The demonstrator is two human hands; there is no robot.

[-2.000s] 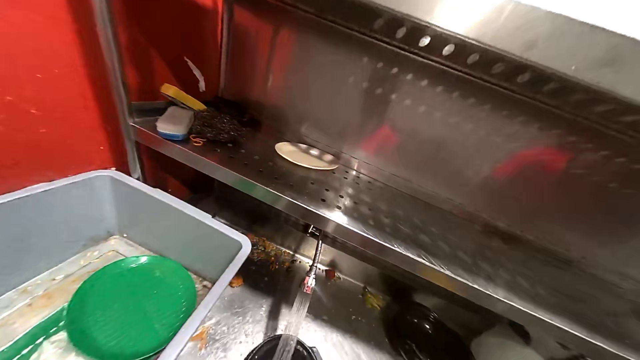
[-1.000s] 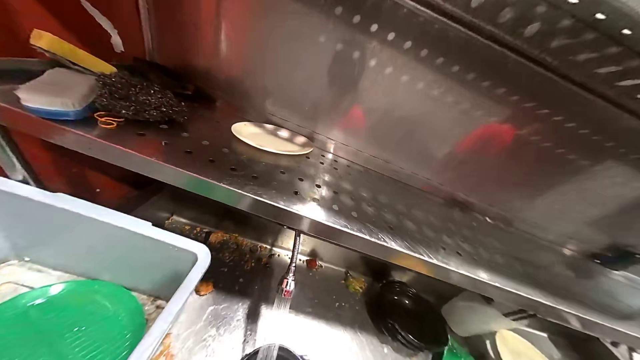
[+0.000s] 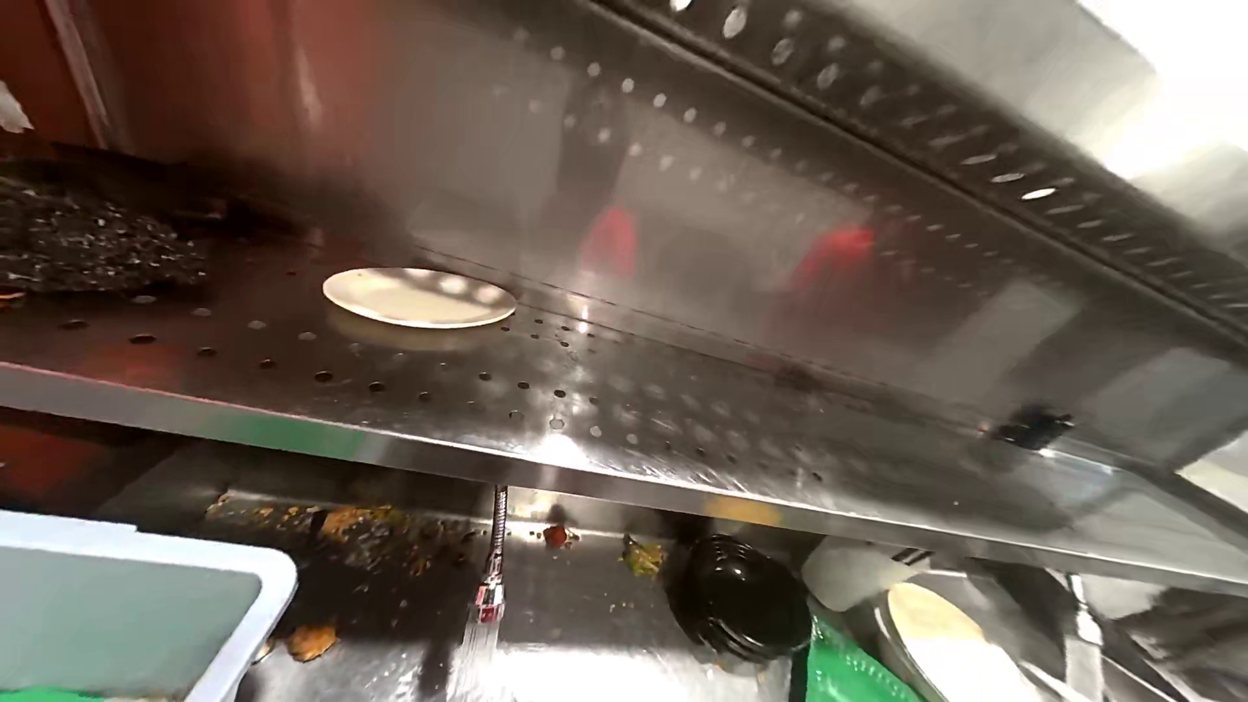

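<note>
Neither my left hand nor my right hand shows in the head view. A cream-coloured oval plate (image 3: 419, 297) lies flat on a perforated stainless steel shelf (image 3: 604, 429). Below the shelf's front edge, a spray nozzle (image 3: 490, 600) hangs on a flexible metal hose, with water streaming down from it. Several stacked black bowls (image 3: 746, 600) stand in the steel sink area (image 3: 585, 604), to the right of the nozzle. Beside them are a green item (image 3: 853, 668) and, farther right, a pale round dish (image 3: 936, 624), both cut off by the frame's lower edge.
A grey plastic tub (image 3: 278, 575) stands at the lower left, with a bit of green inside. Dark wiry scouring material (image 3: 88, 239) rests on the shelf's left end. Food scraps (image 3: 366, 531) lie below the shelf. A small black object (image 3: 1032, 427) is at the shelf's right end.
The view has swung right and closer to the shelf. The blue-and-white sponge and the yellow item, seen earlier at the shelf's left, are out of view. Water still runs from the nozzle.
</note>
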